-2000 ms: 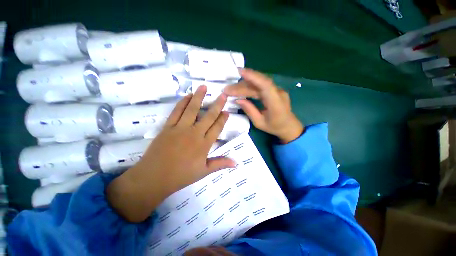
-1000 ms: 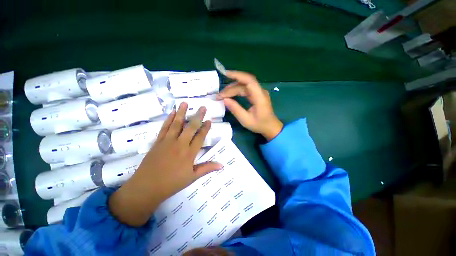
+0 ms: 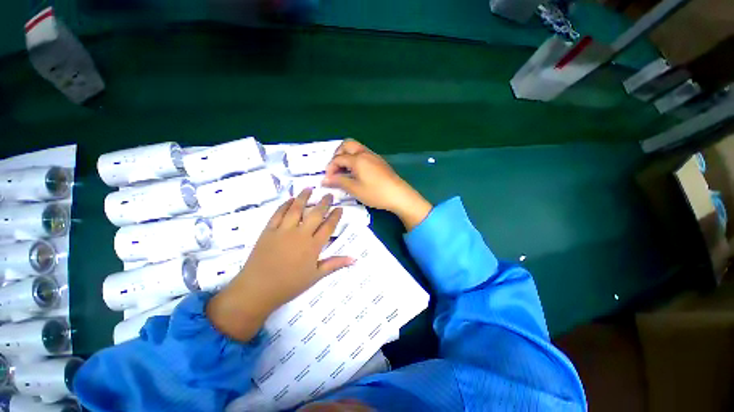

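Observation:
Glossy white cylindrical units (image 3: 141, 166) lie in rows in front of me. A white label sheet (image 3: 342, 318) with rows of short dark print lies at the lower right of the rows. My left hand (image 3: 278, 261) rests palm down with fingers spread over the right-hand units and the sheet's upper left edge. My right hand (image 3: 366, 179) is bent over the right end of the upper rows, its thumb and fingertips close together at a unit's surface. Whether a label is between them is too small to tell. Both hands partly hide the units beneath.
More white units (image 3: 28, 219) lie on a white backing sheet at the left. A red-edged box (image 3: 63, 60) stands at the upper left, another (image 3: 555, 71) at the upper right. White scraps (image 3: 430, 160) dot the green mat. An open brown carton (image 3: 698, 211) is at the far right.
The view has shifted, bringing in more units and a box at the left. The pale piece at my right fingertips no longer shows. My right fingertips stay by the upper right units; my left hand stays spread.

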